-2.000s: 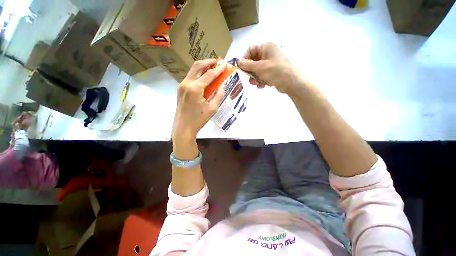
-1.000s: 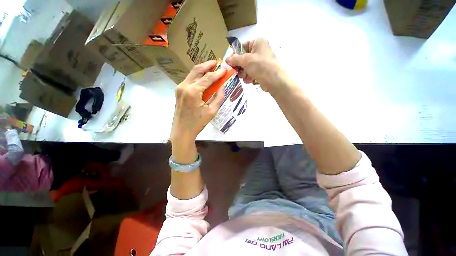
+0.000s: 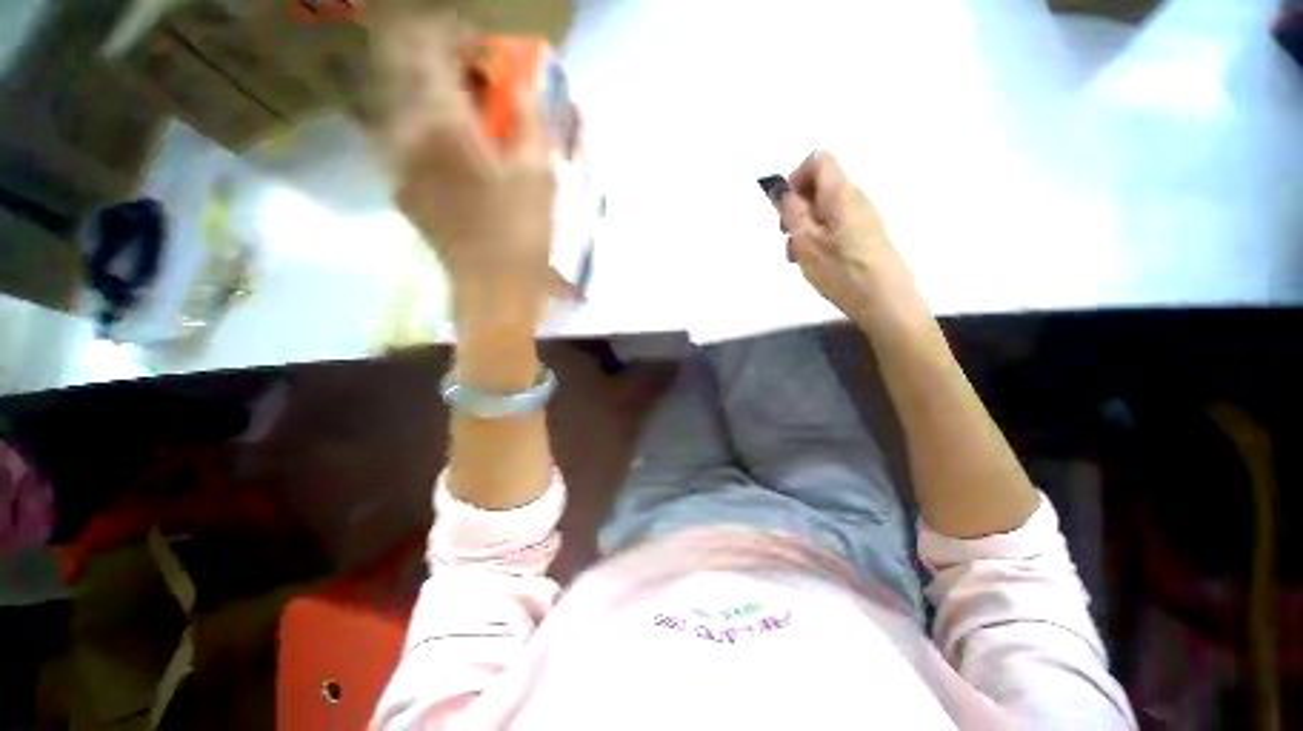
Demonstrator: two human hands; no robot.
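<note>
My left hand [image 3: 465, 186] is blurred and holds a retail box [image 3: 575, 214] with an orange top and a white printed side, above the table at the left of centre. My right hand [image 3: 839, 236] is apart from the box, to its right, with the fingers closed on a small dark blade [image 3: 773, 186] that sticks out past the fingertips. The far side of the box is hidden.
The white table [image 3: 686, 114] spans the view. Blurred brown cartons [image 3: 186, 72] stand at the back left. A black strap [image 3: 126, 257] lies at the left, near a clear bag [image 3: 215, 293]. An orange stool [image 3: 336, 657] is below the table.
My left hand has moved left and up with the box. My right hand has moved right, away from the box, with the blade. The view has shifted and blurred.
</note>
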